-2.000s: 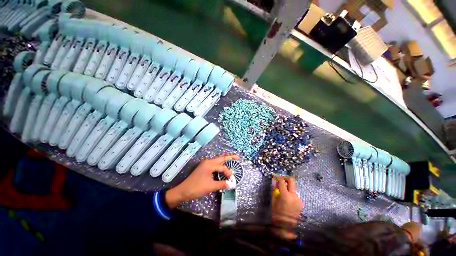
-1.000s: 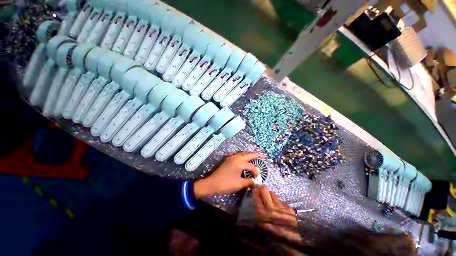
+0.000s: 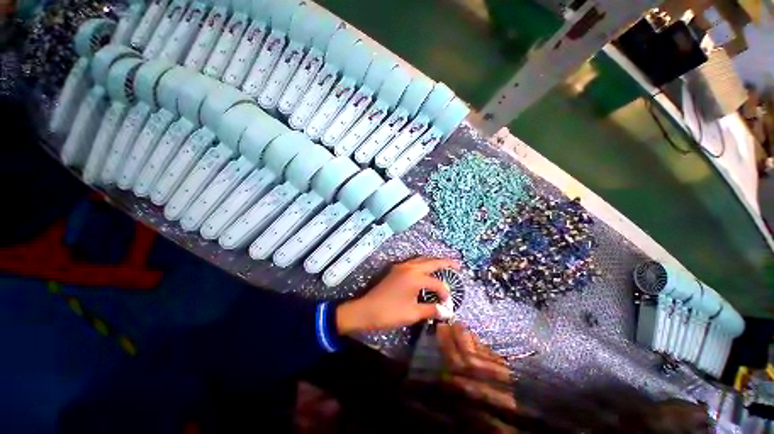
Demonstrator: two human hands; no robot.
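My left hand [image 3: 392, 297] holds a mini fan by its round head, fingers around the dark spoked grille [image 3: 450, 291]. A small white piece [image 3: 443, 310] shows at the lower edge of the grille by my fingertips. My right hand [image 3: 471, 360] is just below the fan head, blurred, its fingertips close to the white piece; its palm side and anything in it are hidden. The fan's handle [image 3: 426, 354] is mostly in shadow beside the right hand.
Two long rows of mint fans [image 3: 297, 191] lie at the left. A mint parts pile [image 3: 475, 203] and a dark metallic parts pile [image 3: 543, 250] lie beyond my hands. A smaller fan batch [image 3: 692, 322] is at the right. A metal post [image 3: 560, 63] and green conveyor [image 3: 628, 169] are behind.
My right hand has moved left from beside the fan to the head's lower edge. The whole view has shifted, so the rows and piles sit further right. My left hand keeps its hold.
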